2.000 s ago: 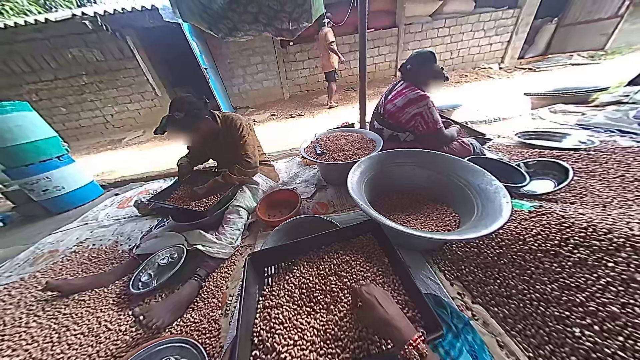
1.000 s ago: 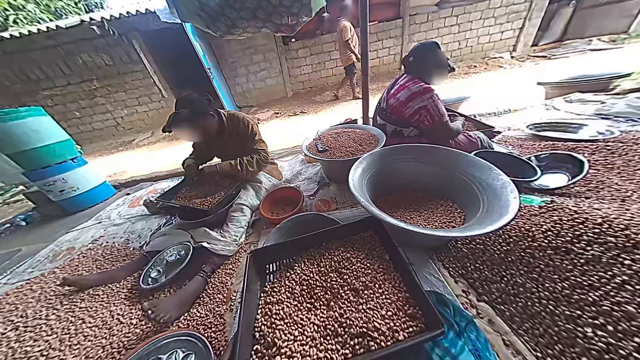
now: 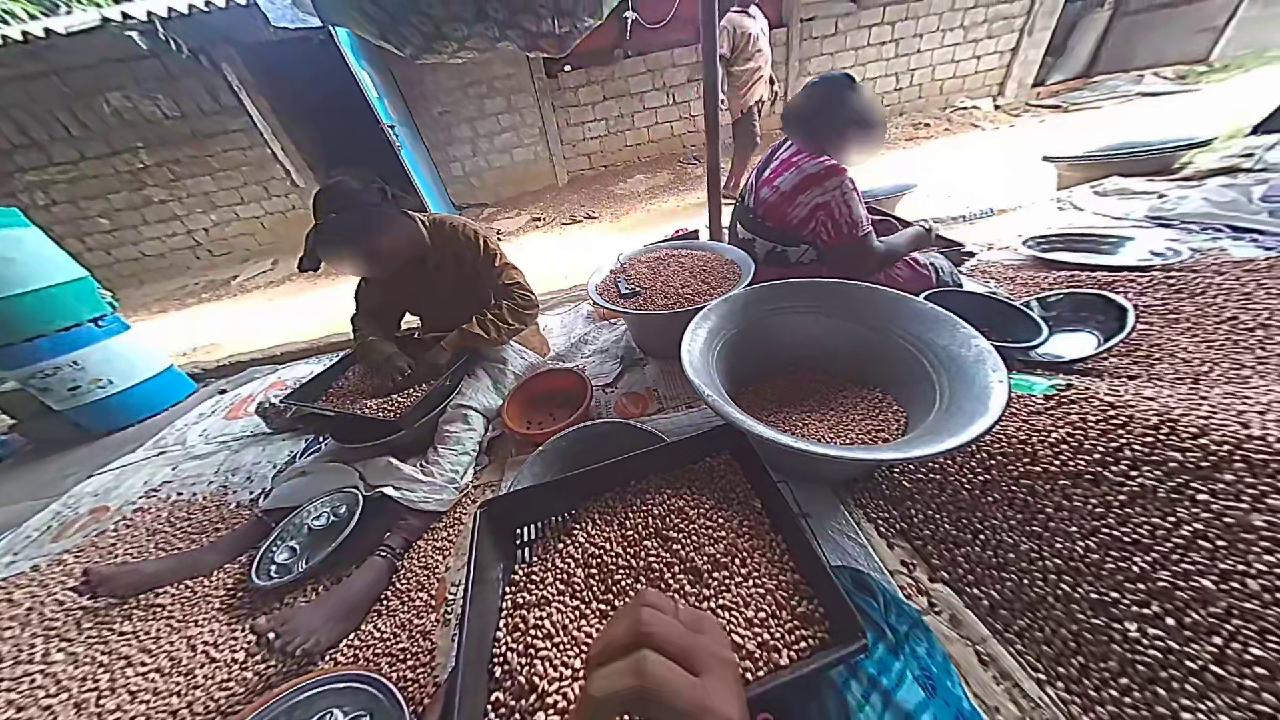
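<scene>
One hand, which looks like my right hand (image 3: 662, 660), reaches in from the bottom edge over a black plastic tray (image 3: 480, 600). Its fingers are bent down against the shelled nuts (image 3: 650, 560) that fill the tray; whether it grips any is hidden. My left hand is out of the picture. Beyond the tray's far right corner stands a wide metal basin (image 3: 960, 400), partly filled with the same nuts. A metal plate or lid (image 3: 585, 450) lies behind the tray's far edge.
At left, a seated person (image 3: 440, 270) works over a nut tray (image 3: 370, 395). An orange bowl (image 3: 547, 400), another nut-filled basin (image 3: 660, 325) and a second seated person (image 3: 820, 200) are farther back. Nuts (image 3: 1130, 480) cover the ground at right. A metal pole (image 3: 711, 120) stands behind.
A hand is over the tray now; one second ago none showed there, and two seconds ago one was at its right part. The standing person in the background has shifted.
</scene>
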